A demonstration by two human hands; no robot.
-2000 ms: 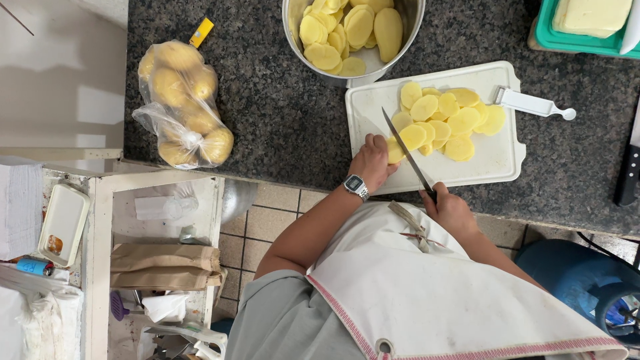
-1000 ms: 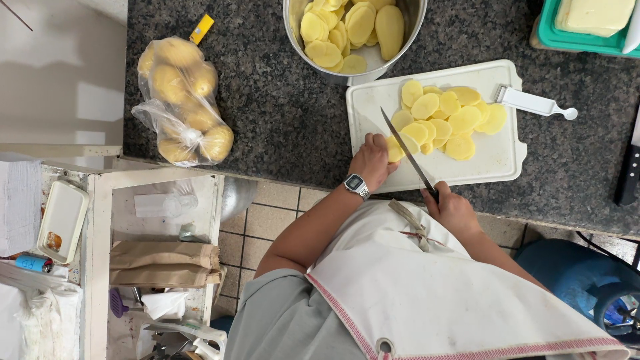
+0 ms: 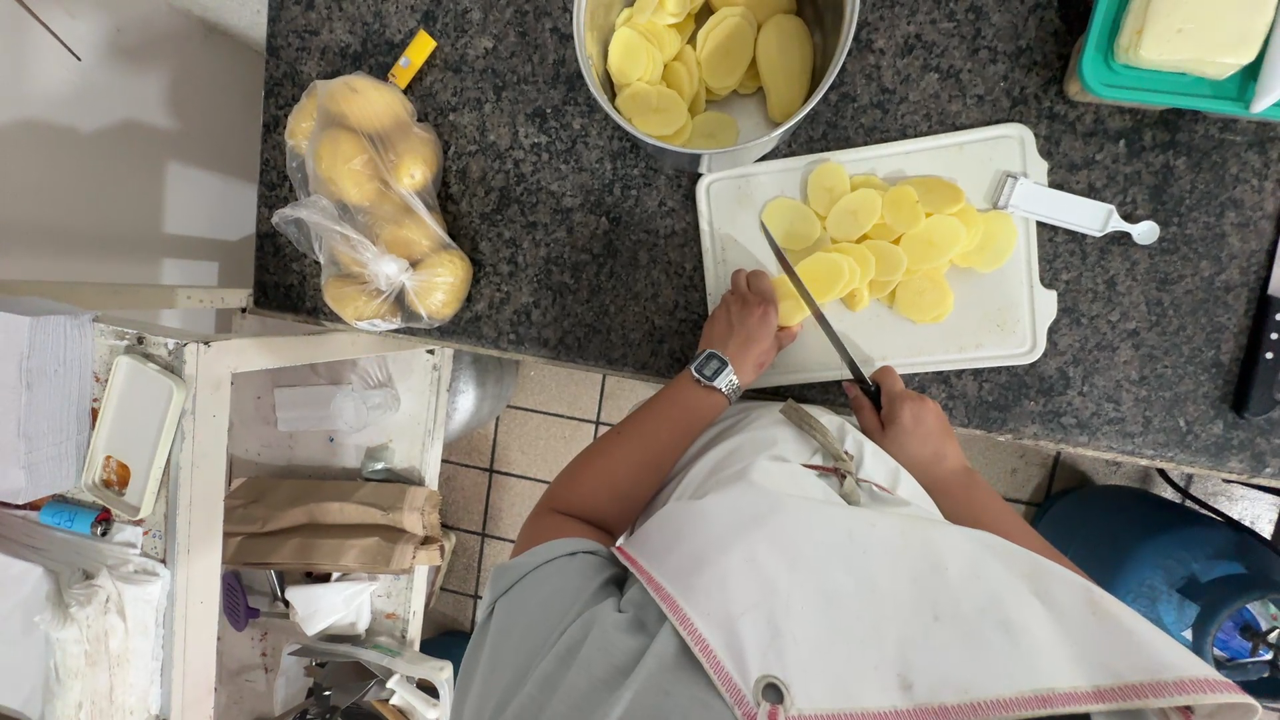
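My left hand (image 3: 745, 325), with a metal watch at its wrist, holds a partly hidden piece of peeled potato (image 3: 790, 301) at the near left of a white cutting board (image 3: 960, 345). My right hand (image 3: 905, 425) grips the dark handle of a kitchen knife (image 3: 815, 305). The blade points up and left, against the potato. Overlapping potato slices (image 3: 935, 242) cover the board's middle. Past its upper left corner stands a metal pot (image 3: 722, 158) with more slices inside. A white peeler (image 3: 1070, 208) lies across the board's right edge.
A knotted plastic bag of whole potatoes (image 3: 375, 200) lies on the left of the granite counter (image 3: 560, 260), beside a yellow object (image 3: 412, 59). A green tray (image 3: 1100, 60) with a pale block sits upper right. Another knife's black handle (image 3: 1260, 355) is at the right edge. Shelves (image 3: 205, 480) stand lower left.
An oval slice now lies flat at the upper left of the pile, by the knife tip, where the earlier frames show bare board. Both hands stay in about the same place.
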